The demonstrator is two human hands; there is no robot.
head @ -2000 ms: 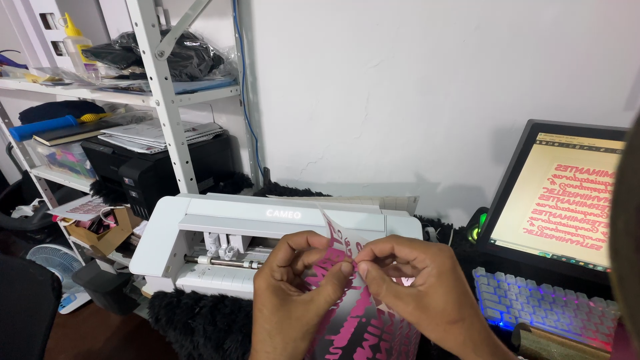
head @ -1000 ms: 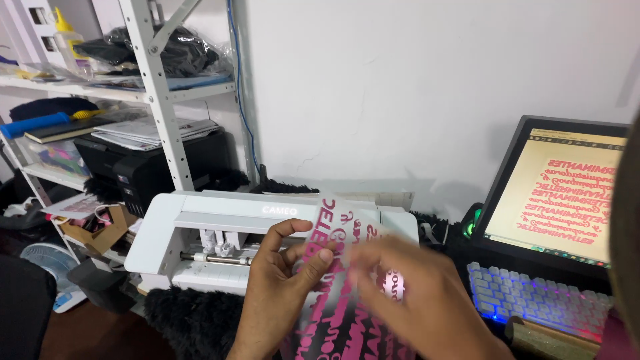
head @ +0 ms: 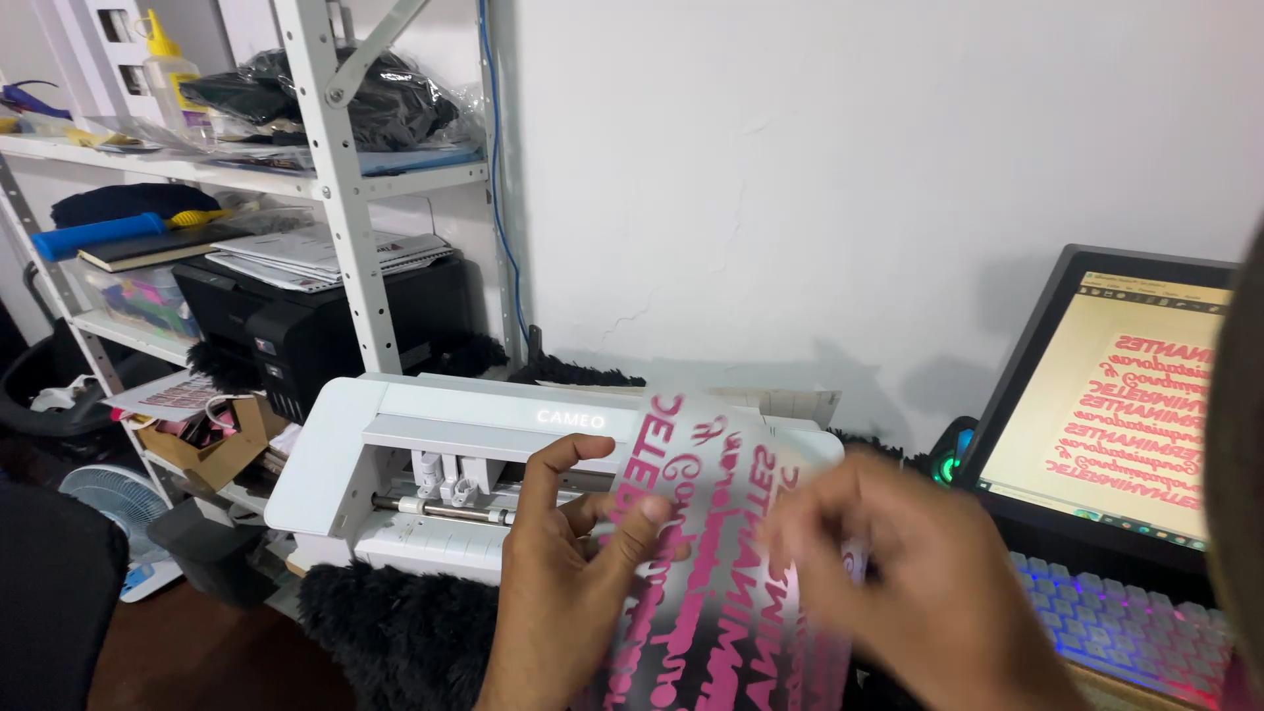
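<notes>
A clear plastic sheet with pink vinyl lettering stands tilted up between my hands, its letters mirrored. My left hand grips its left side between thumb and fingers, with the index finger raised beside the edge. My right hand, blurred, is at the sheet's right side with its fingers bent; whether it pinches anything cannot be made out. Behind the sheet is a white Cameo cutting machine, its carriage and roller bar showing at the left. The sheet hides the machine's right part.
To the right are a monitor showing mirrored red lettering and a lit keyboard. Metal shelving at the left holds a black printer, papers and a glue bottle. Black furry cloth lies before the machine.
Two seconds ago both hands pinched close together at pink vinyl on the sheet. Now they are apart, and more of the lettering shows on the clear sheet.
</notes>
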